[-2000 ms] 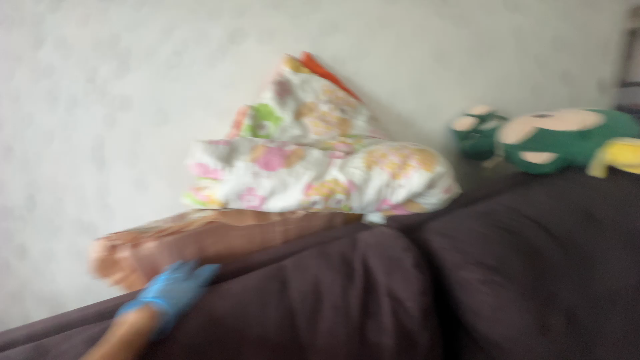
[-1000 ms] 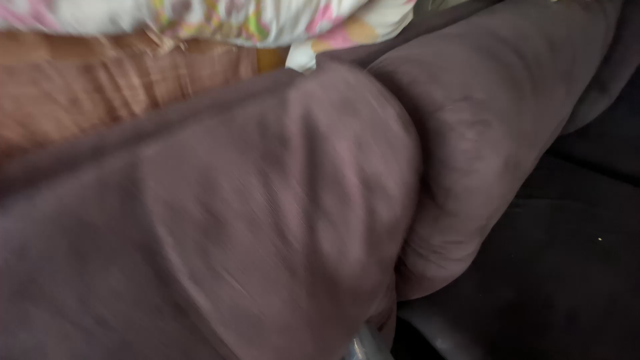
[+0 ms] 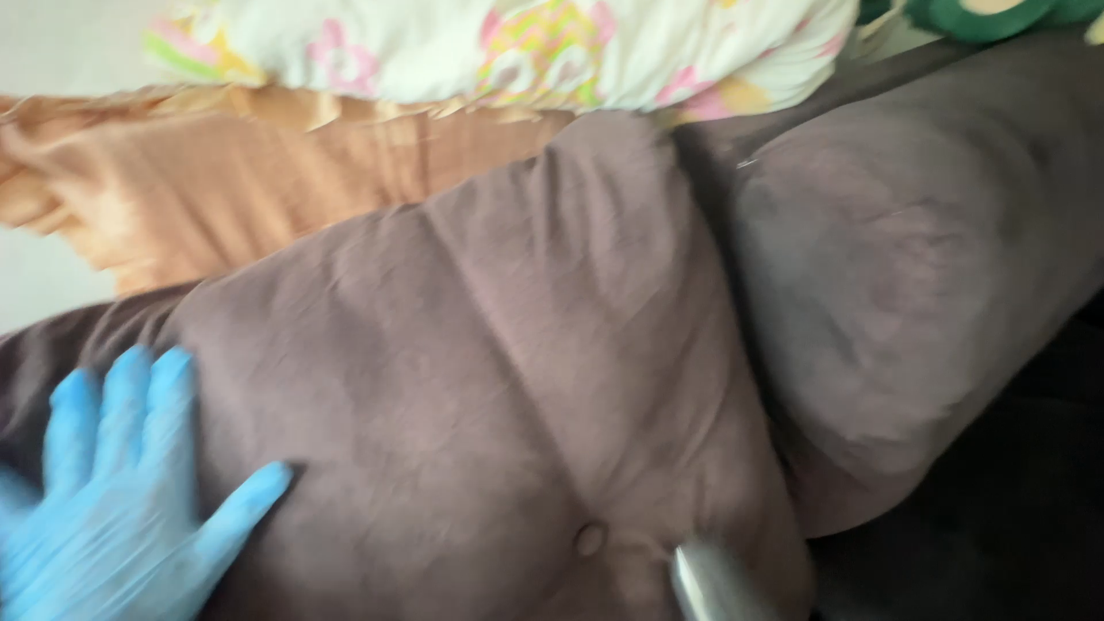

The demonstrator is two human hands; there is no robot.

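Observation:
My left hand point(image 3: 121, 509), in a blue disposable glove, lies with its fingers spread on the left part of a brown tufted sofa back cushion point(image 3: 388, 371). A covered button point(image 3: 591, 539) sits low in the cushion. Just right of the button, at the bottom edge, a blurred, shiny, rounded tip of a clear or metallic tool point(image 3: 711, 578) is against or close to the fabric; its kind cannot be told. Whatever holds it is out of view. My right hand is not seen.
Behind the cushion lie a peach-brown ruffled cloth point(image 3: 207, 190) and a white floral fabric bundle point(image 3: 414, 52). A second brown cushion point(image 3: 871, 285) stands to the right, with part of a green plush toy point(image 3: 983, 17) beyond it. A pale wall is at the upper left.
The view has come much closer to the sofa. My left hand, near the peach-brown cloth two seconds ago and out of view one second ago, now rests on the cushion. The shiny tip shows more.

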